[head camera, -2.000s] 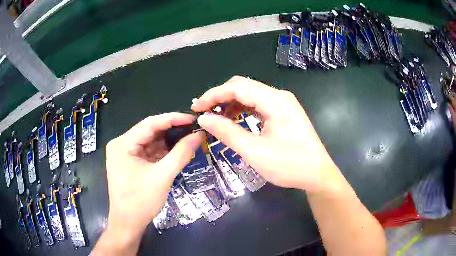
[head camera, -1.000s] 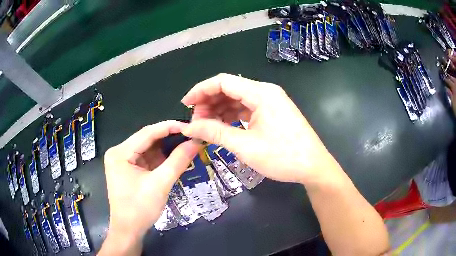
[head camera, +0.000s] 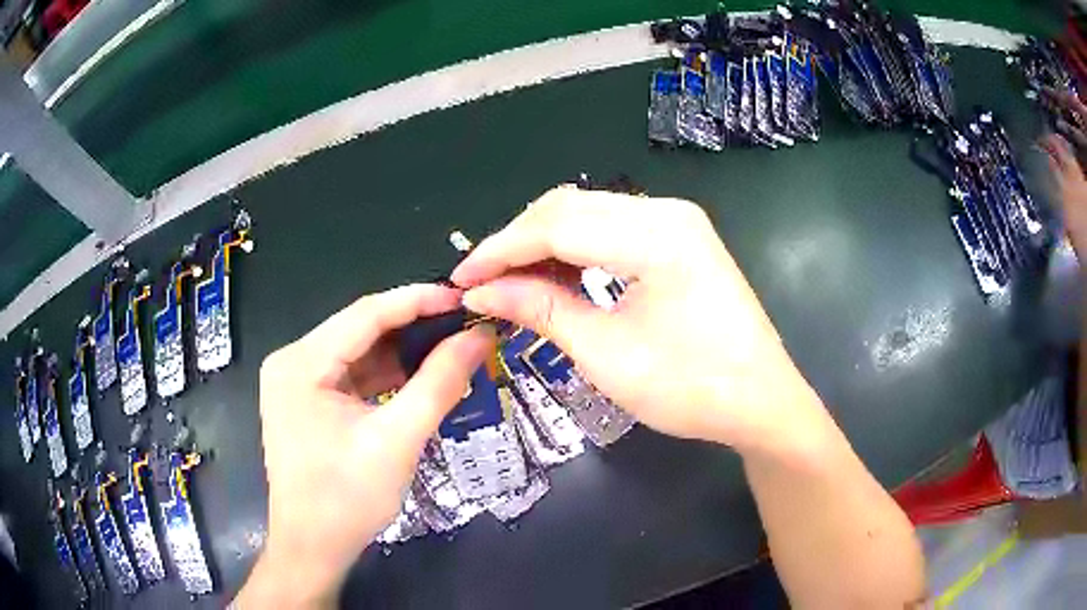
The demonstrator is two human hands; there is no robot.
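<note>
My left hand (head camera: 358, 405) grips the top end of a phone mainboard (head camera: 483, 447) between thumb and fingers. A dark flat piece shows partly inside that hand. My right hand (head camera: 656, 310) pinches thumb and index finger at the same top end, touching the left fingertips; the small part between them is hidden. A small white tab (head camera: 460, 241) stands out above the right fingertips. The board's blue part and silver keypad half point down over a fan of overlapping boards (head camera: 560, 423). Another white piece (head camera: 603, 286) shows beside my right palm.
Spaced slanted boards (head camera: 215, 316) lie in two rows at left. Overlapping stacked boards (head camera: 763, 101) lie at the upper right, with another bunch (head camera: 989, 226) below them. A pale rail (head camera: 393, 101) borders the bench. Another person's hand (head camera: 1067, 173) shows at the right edge.
My right fingers have closed down onto the board's top end from a more open pose. The white tab and the white piece by the palm now show. My left hand has barely moved.
</note>
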